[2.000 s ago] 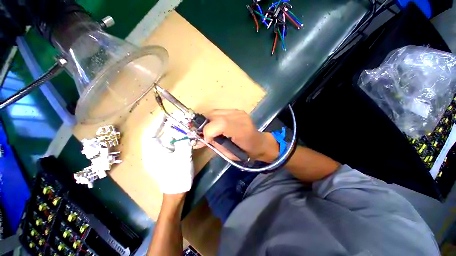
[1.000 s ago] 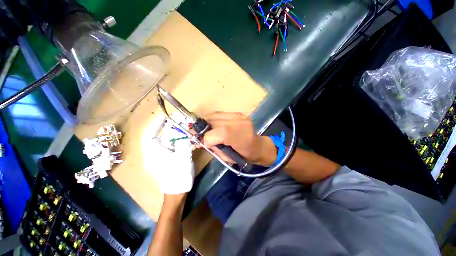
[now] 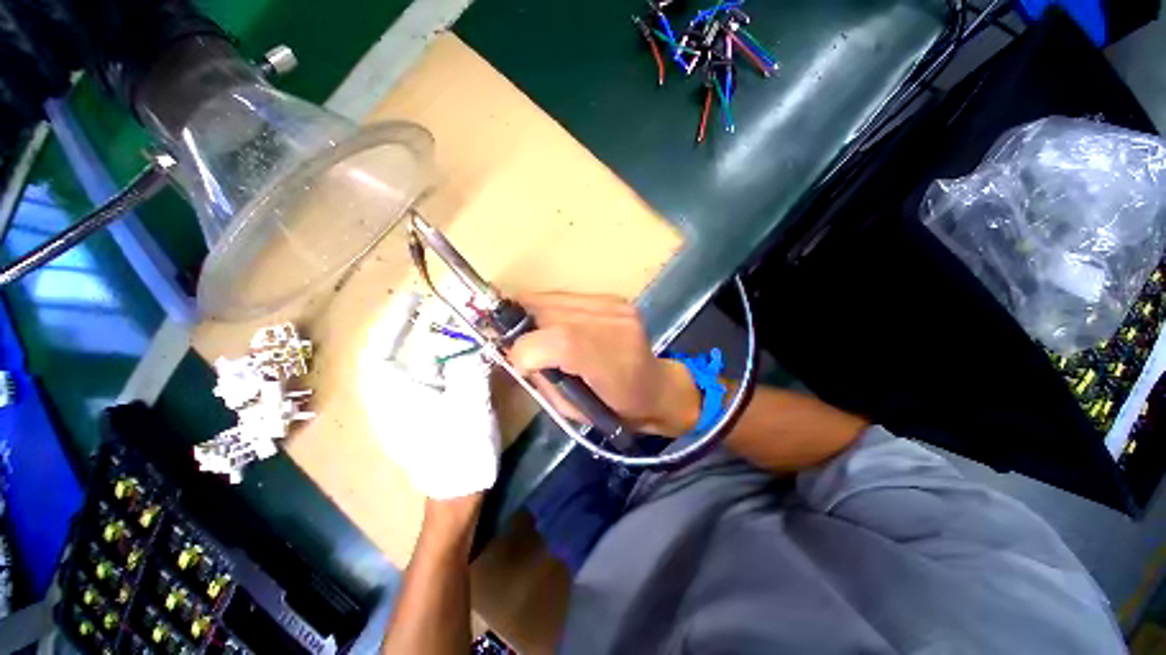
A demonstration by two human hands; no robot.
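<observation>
My left hand [image 3: 441,429], in a white glove, holds a small white part with blue and green wires [image 3: 454,343] above the tan board. Glare on the glove hides the part's outline. My right hand [image 3: 595,358], bare with a blue wrist strap [image 3: 706,384], grips the dark handle of the soldering iron [image 3: 572,390]. The iron's metal tip and thin feed tube point up and left, near the rim of the clear cone. A pale cable loops from the handle past my wrist. Whether the tip touches the part cannot be told.
The clear extraction cone [image 3: 301,205] hangs over the tan board [image 3: 550,179]. White housings [image 3: 256,397] lie at its left edge. Coloured wires [image 3: 710,51] lie on the green mat [image 3: 818,77]. A black compartment tray [image 3: 275,595] is lower left; a plastic bag [image 3: 1055,230] is at right.
My right hand and the iron have shifted slightly, with the handle end and cable loop a little lower. My left hand has barely moved and still holds the part.
</observation>
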